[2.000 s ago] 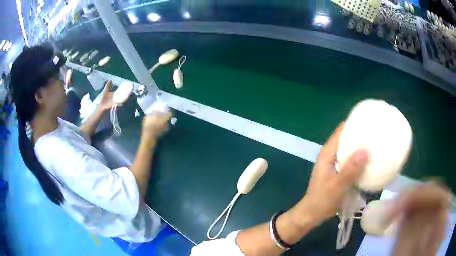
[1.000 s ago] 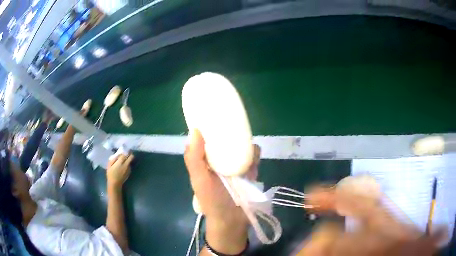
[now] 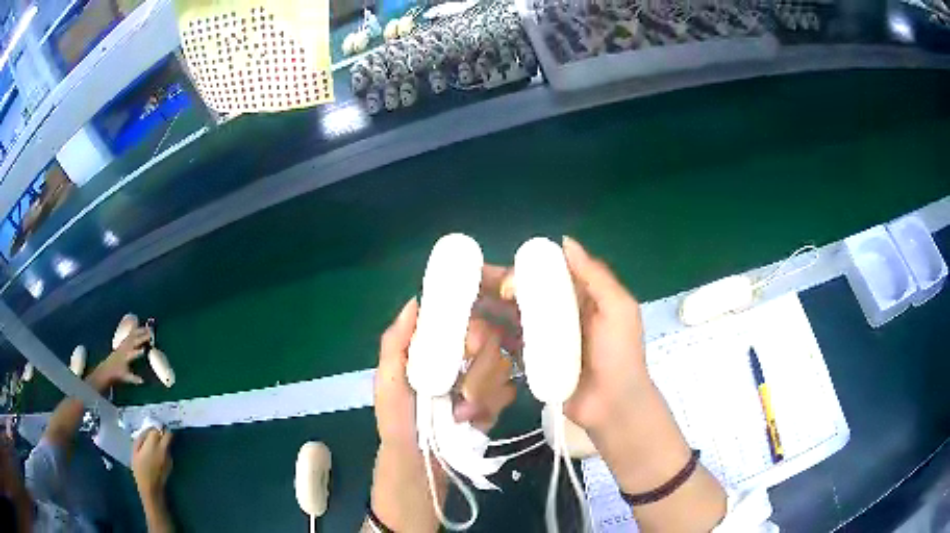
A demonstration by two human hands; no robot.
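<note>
My left hand (image 3: 396, 422) holds a cream-white oval device (image 3: 448, 312) upright, its narrow side facing me, with its cord loop hanging down. A crumpled white cloth (image 3: 467, 446) shows beside that palm. My right hand (image 3: 617, 359) holds a second such device (image 3: 547, 318) upright beside the first, a small gap between them, its cord also hanging. Part of another cream device (image 3: 575, 439) shows low behind my right wrist. One more device (image 3: 313, 477) lies on the dark green bench at lower left.
A device (image 3: 719, 300) lies on the pale belt rail (image 3: 266, 401), above the record sheet (image 3: 708, 390) with a pen (image 3: 768, 406). White trays (image 3: 883, 273) stand at right. The green belt (image 3: 656, 172) runs behind. Another person's hands (image 3: 153, 458) are at left; a yellow perforated sheet (image 3: 255, 57) hangs upper left.
The view has swung right. My left hand's device has turned from its broad face to its narrow side. My right hand has brought its device up beside the left one.
</note>
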